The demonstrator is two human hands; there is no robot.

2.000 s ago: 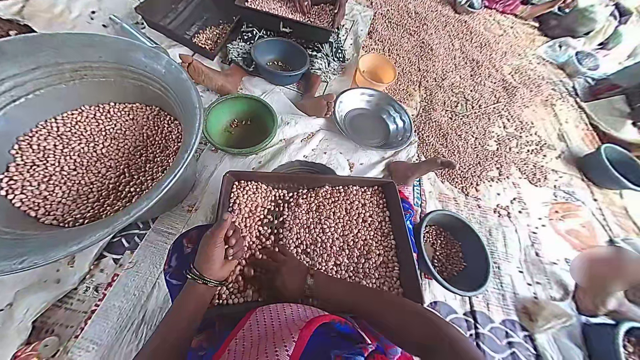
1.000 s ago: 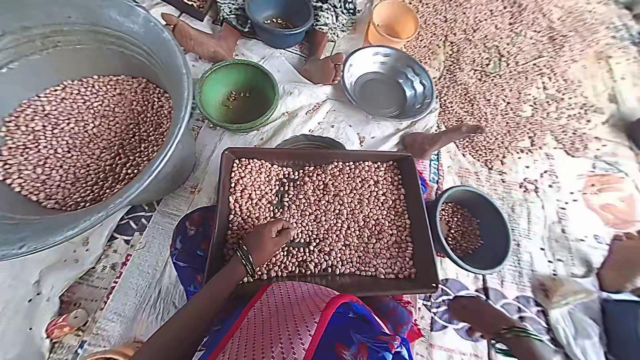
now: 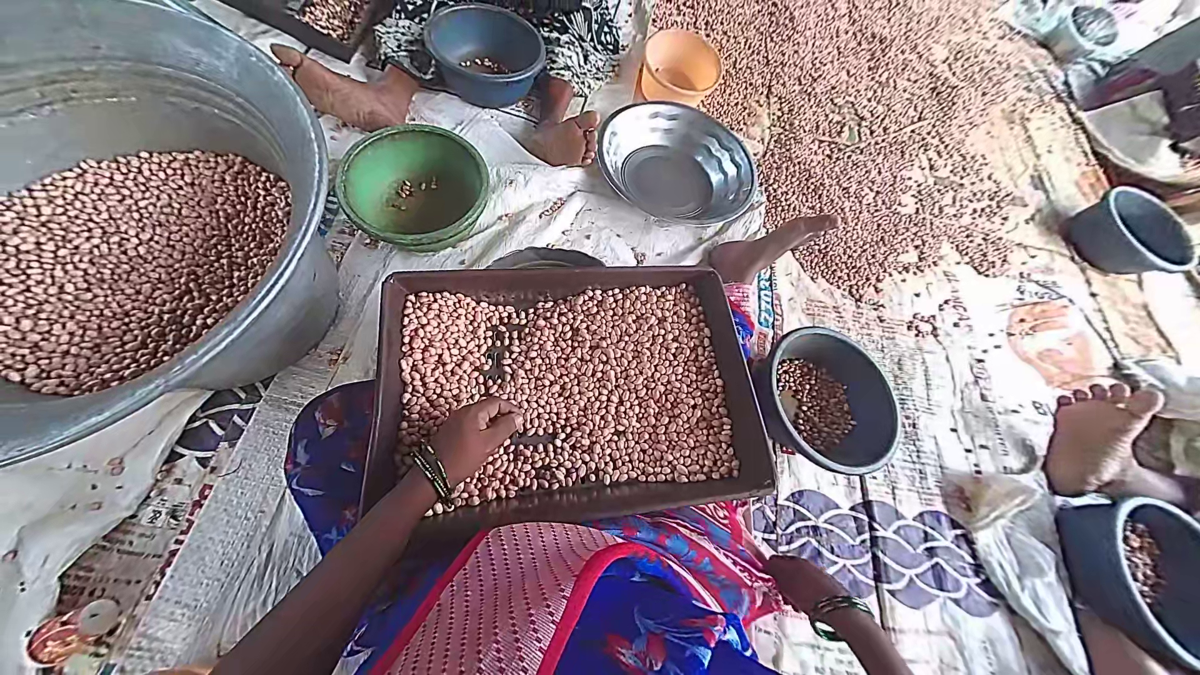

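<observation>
A dark brown rectangular tray (image 3: 764, 403) rests across my lap, spread with pinkish-brown nuts or beans (image 3: 619, 375). My left hand (image 3: 476, 436), with dark bangles at the wrist, is over the left part of the tray, fingers curled down at the nuts; whether it grips any is hidden. Small gaps show the tray's bottom beside it. My right hand (image 3: 802, 583), bangles at its wrist, is low to the right of the tray, by the patterned cloth on my lap; its fingers are partly hidden. A dark bucket (image 3: 886, 412) holding some nuts stands against the tray's right side.
A large metal tub (image 3: 309, 272) of nuts stands at left. Beyond the tray are a green bowl (image 3: 352, 178), a steel basin (image 3: 675, 178), a blue bowl (image 3: 487, 80) and an orange bucket (image 3: 682, 70). Other people's feet (image 3: 1097, 436) and dark buckets (image 3: 1092, 562) are around. Nuts cover the ground beyond.
Two seconds ago both hands were in the tray; my right hand has since left it and is now beside my lap. My left hand has moved a little over the nuts.
</observation>
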